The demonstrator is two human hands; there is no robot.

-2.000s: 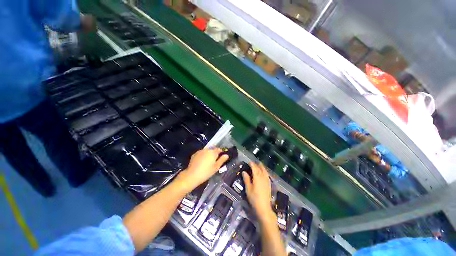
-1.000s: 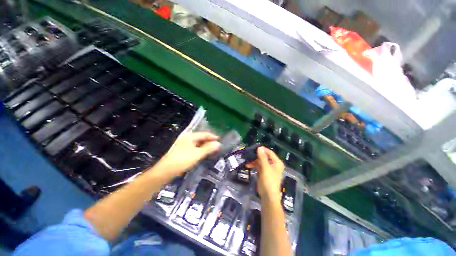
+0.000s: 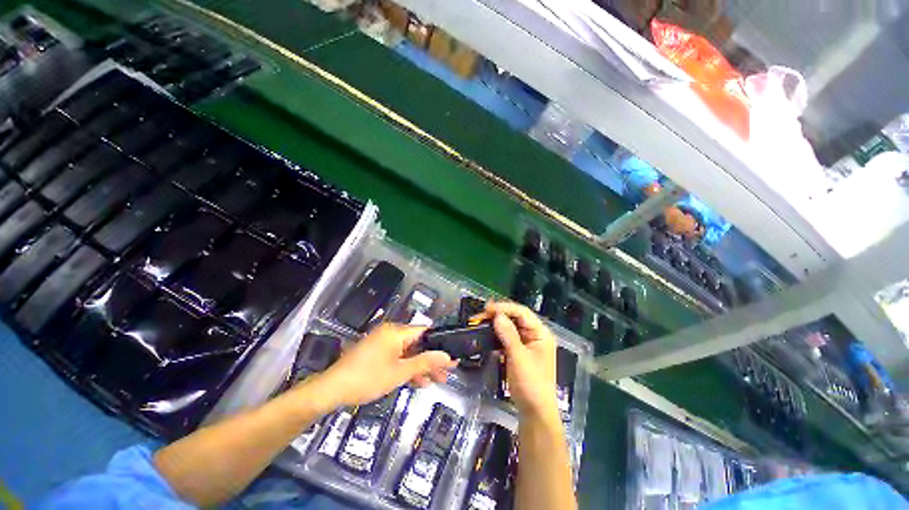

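My left hand (image 3: 394, 367) and my right hand (image 3: 523, 349) hold one black phone (image 3: 460, 342) between them, above the clear blister tray (image 3: 389, 486). Its smooth dark back faces up, with a small bright mark. A closed black unit (image 3: 370, 296) lies in the tray's upper left pocket. Open phone bodies (image 3: 430, 453) with white labels lie in the lower pockets. Parts of the tray are hidden under my hands and forearms.
The large glossy black tray (image 3: 150, 239) lies on the left, with a pale sheet along its right edge. More black units (image 3: 573, 274) lie on the green belt (image 3: 439, 189). A white shelf frame (image 3: 688, 129) crosses the upper right. A clear tray of pale parts (image 3: 688, 463) is at lower right.
My hands have come together on the phone, which now shows its smooth back instead of a labelled side. The view has shifted, so the black tray sits further left.
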